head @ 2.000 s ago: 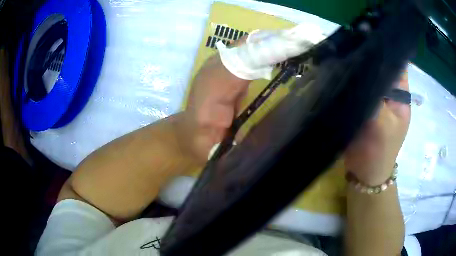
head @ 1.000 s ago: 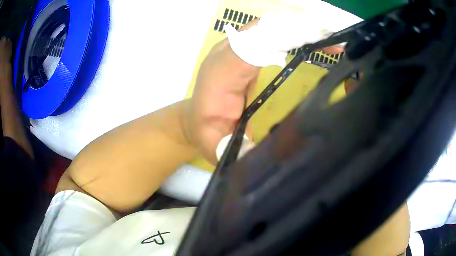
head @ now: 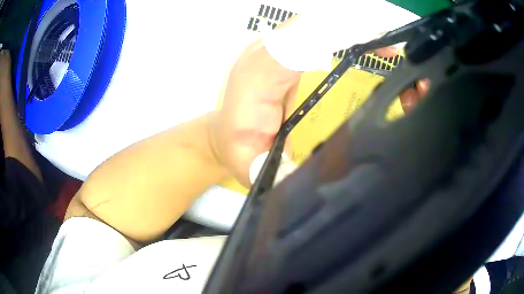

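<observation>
A black plastic frame [head: 368, 189], large and blurred near the camera, runs diagonally from the lower middle to the upper right. My left hand [head: 258, 115], with white finger cots on its fingertips, grips the frame's thin edge. My right hand [head: 416, 95] is mostly hidden behind the frame; only bits of its fingers show through and beside an opening, and what it holds cannot be seen. Under the hands lies a yellow backing sheet [head: 322, 112] with faint printed marks. Rows of small black die-cut pads [head: 278, 12] lie on its far part.
A blue ring-shaped reel [head: 86, 74] with dark strips inside stands at the upper left on the white padded cover [head: 166, 63]. Another person's arm [head: 14, 132] is at the left edge. A green surface [head: 422, 6] shows at the top right.
The frame has come nearer and covers more of the right side. My right hand and wrist, visible two seconds ago, are now mostly behind it. My left hand has shifted slightly right, still on the frame's edge.
</observation>
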